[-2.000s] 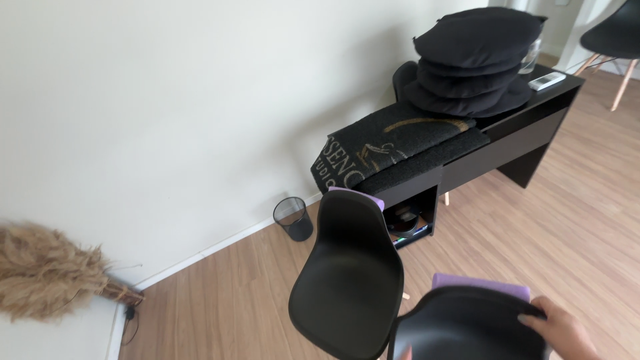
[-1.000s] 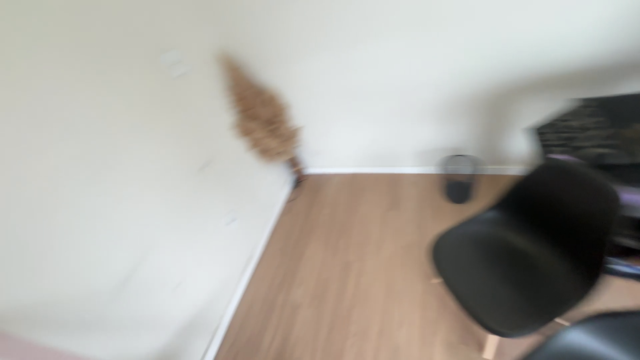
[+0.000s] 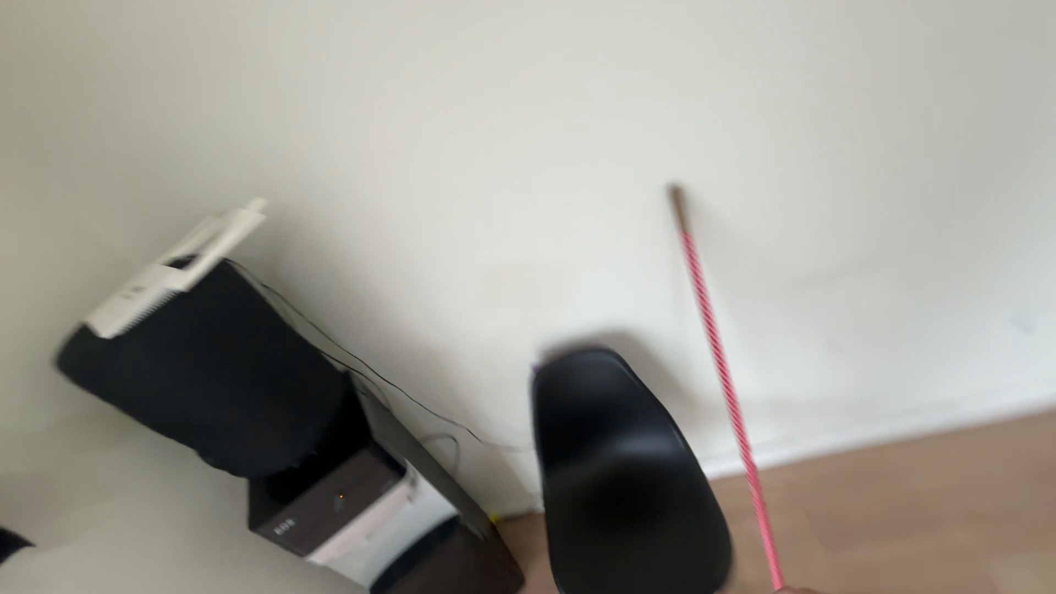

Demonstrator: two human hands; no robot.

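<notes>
A long pole (image 3: 730,396) with pink and white stripes and a brownish tip rises at a slant in front of the white wall. At its lower end, on the bottom edge of the view, a sliver of my right hand (image 3: 796,590) shows against the pole; the fingers are cut off, so the grip cannot be made out. My left hand is out of view. Left of the pole stands a black moulded chair (image 3: 627,487), its backrest near the wall.
At the left, a dark water-dispenser-like appliance (image 3: 330,503) carries a black covered object (image 3: 214,371) with a white plastic rack-like piece (image 3: 177,272) on top. Thin black cables (image 3: 388,384) run along the wall behind. Wooden floor (image 3: 924,503) lies at the lower right.
The view has swung far round to another stretch of wall. My right hand was on a black chair two seconds ago; now it is beside the striped pole.
</notes>
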